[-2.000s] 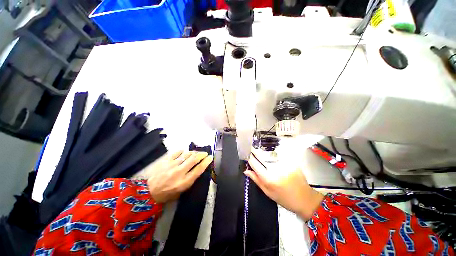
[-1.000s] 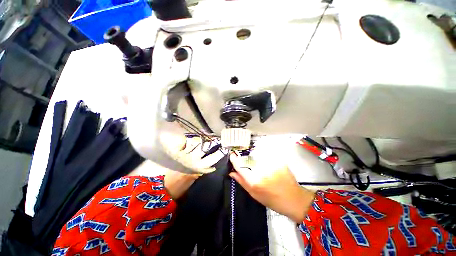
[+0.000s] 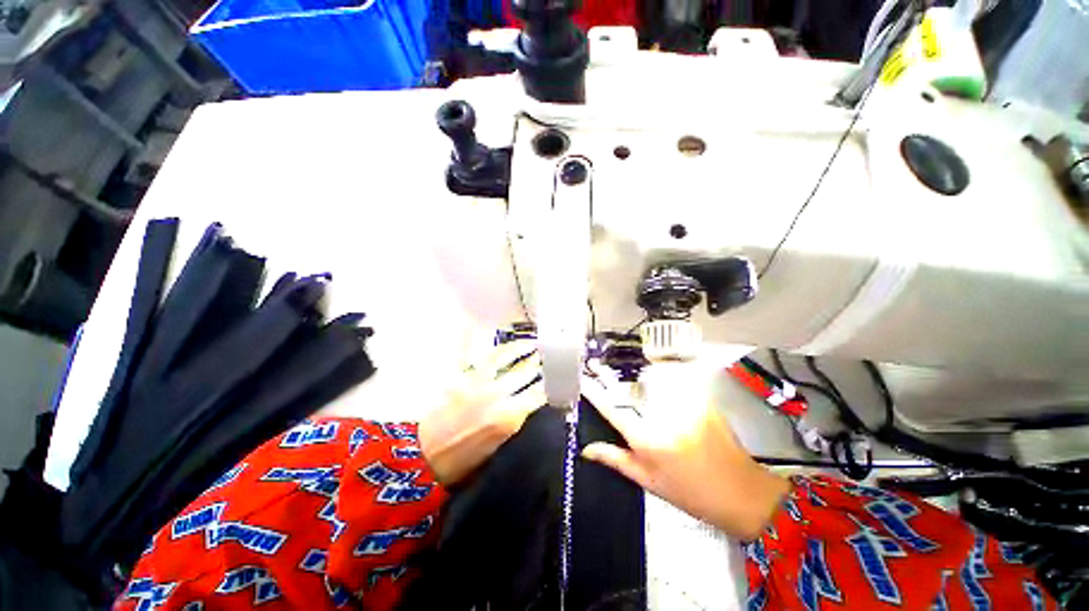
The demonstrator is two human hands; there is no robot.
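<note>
The black fabric panel [image 3: 514,513] lies in front of the sewing machine head [image 3: 705,179], with the pale toothed zipper line [image 3: 568,501] running down it toward me. My left hand [image 3: 484,406] rests at the panel's upper left edge, its fingertips close to the needle area. My right hand [image 3: 675,448] lies on the panel's right side, just right of the zipper, fingers pointing at the needle area. The white machine part in front hides the needle, the presser foot and some fingertips. Whether either hand pinches the cloth is hard to see.
A fanned pile of black fabric strips [image 3: 203,358] lies on the table's left. A blue crate [image 3: 317,45] stands behind. A red and black tool [image 3: 770,388] and black cords [image 3: 878,418] lie under the machine arm. A glossy black heap [image 3: 1027,513] is at the right edge.
The view dipped close to the machine head and moved back. The separate black strips at the needle now appear as one joined dark panel. My left hand has moved right, closer to the needle.
</note>
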